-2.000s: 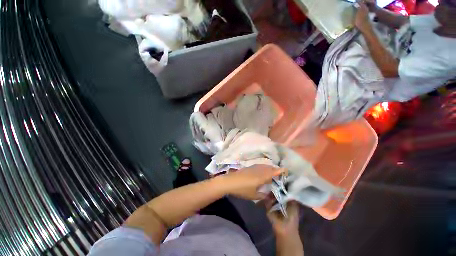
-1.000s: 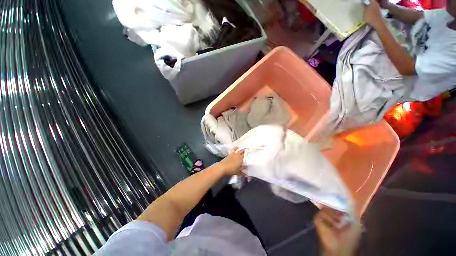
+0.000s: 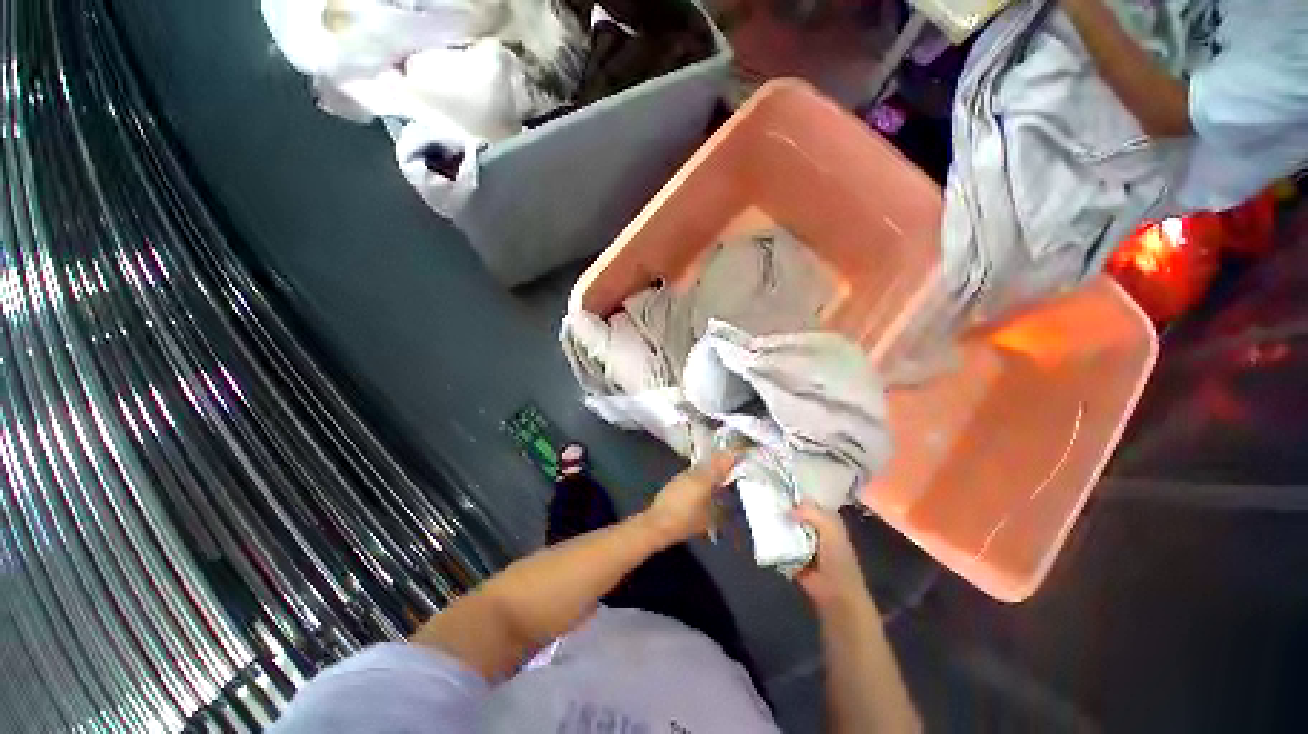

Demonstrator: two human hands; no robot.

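Note:
My left hand (image 3: 692, 495) grips the near left edge of a light beige garment (image 3: 811, 402). My right hand (image 3: 823, 548) grips the same garment at its folded white end. The garment hangs bunched over the near edge of the left orange tub (image 3: 775, 136). More beige garments (image 3: 746, 287) lie inside this tub, and some hang over its left rim. The right orange tub (image 3: 1040, 488) stands beside it. My fingertips are partly hidden by the cloth.
A grey bin (image 3: 574, 187) with white and dark brown cloth stands behind on the left. Shiny metal bars (image 3: 187, 430) run along the left. A person's arm (image 3: 1133, 65) and draped pale striped cloth (image 3: 1047, 172) are at the upper right. Red plastic (image 3: 1169, 280) lies behind the right tub.
My right hand has moved left and up, closer to my left hand. The garment, stretched towards the lower right one second ago, is now bunched between the hands and the left tub.

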